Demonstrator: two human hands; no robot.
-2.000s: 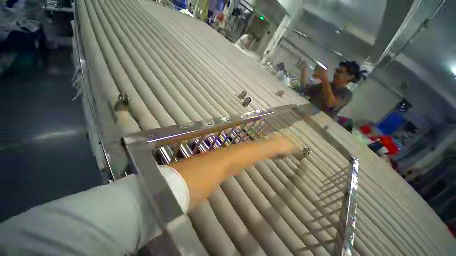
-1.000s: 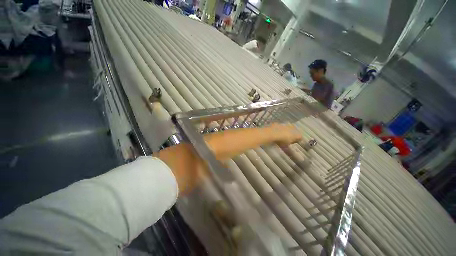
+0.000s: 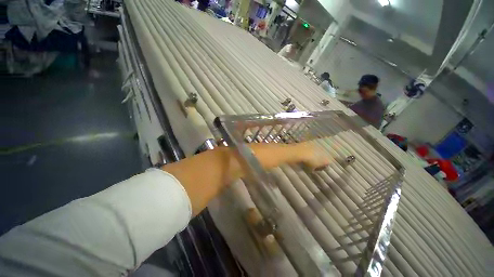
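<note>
An open silver steel rack with rows of thin rods lies tilted over the off-white padded ridges. My left arm reaches in from the lower left through the rack's outline. My left hand is blurred, low over the ridges inside the rack; its fingers and whether they hold anything are unclear. A small metal clip stands on a ridge just right of the hand, apart from it. Another clip with a pale strip is near the left edge. My right hand is not in view.
More clips stand beyond the rack, and one with pale pieces lies by its near side. Shiny rails run along the bank's left edge above the grey floor. A person is across the bank.
The view has shifted, so the ridges and rack sit further right. My left hand is slightly further from the clip beside it. The person opposite has lowered their raised arms.
</note>
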